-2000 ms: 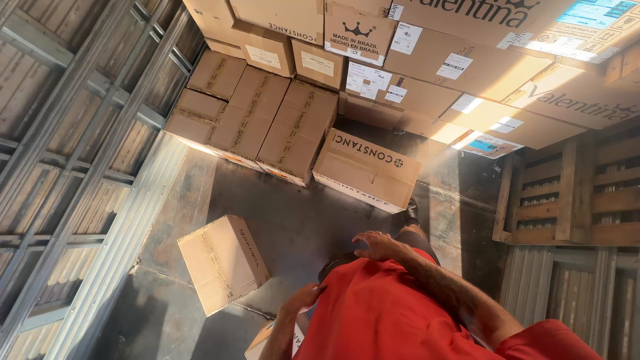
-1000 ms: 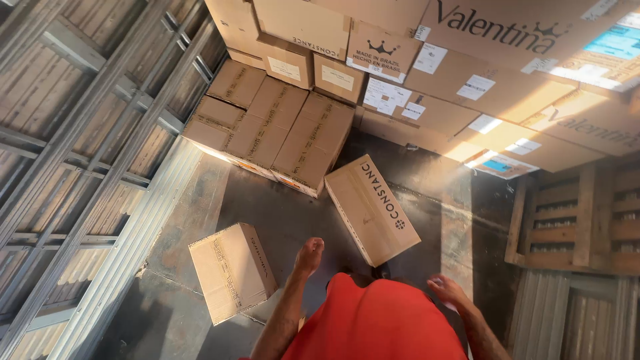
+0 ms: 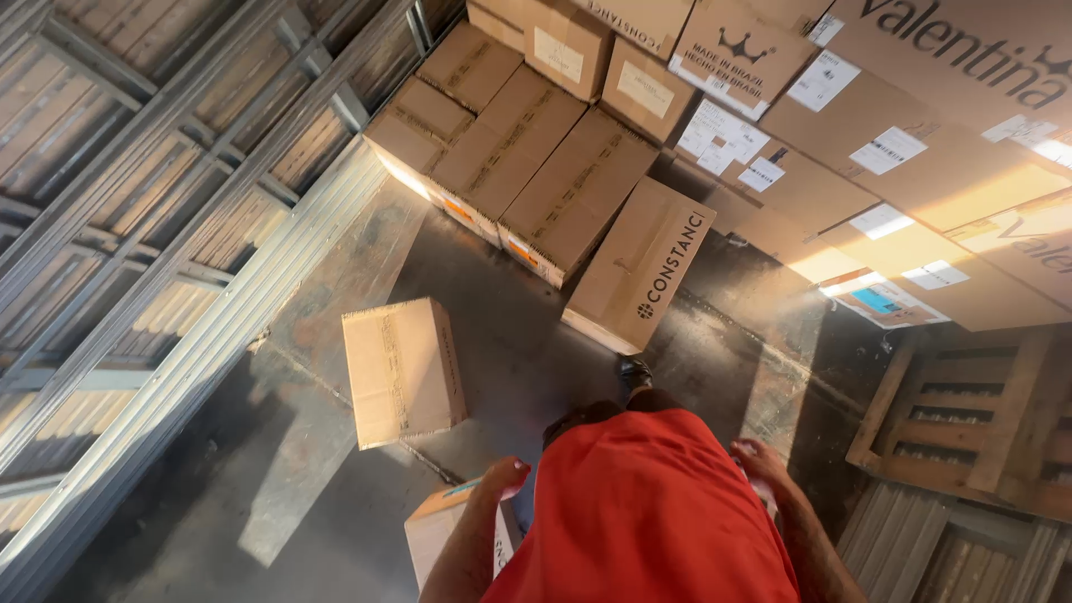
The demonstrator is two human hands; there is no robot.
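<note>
My left hand (image 3: pixel 507 478) hangs beside my red shirt with nothing seen in it, above a partly hidden cardboard box (image 3: pixel 435 536) at the bottom edge. On the other side of the shirt is my right hand (image 3: pixel 758 462), also with nothing seen in it. Just past my shoe lies a long cardboard box (image 3: pixel 641 261) with dark lettering, its far end near the stacked cartons. A smaller taped carton (image 3: pixel 400 373) sits alone on the floor to the left. Several taped cartons (image 3: pixel 536 138) stand side by side behind them.
A tall wall of cartons (image 3: pixel 904 100) with labels runs across the back and right. Metal racking (image 3: pixel 209 209) with wooden slats lines the left. A wooden pallet (image 3: pixel 963 410) stands at the right. Sunlit patches and a seam mark the concrete floor (image 3: pixel 310 469).
The long lettered box has turned and now lies at a slant beside the row of cartons. My hands have drawn apart to the two sides of my body.
</note>
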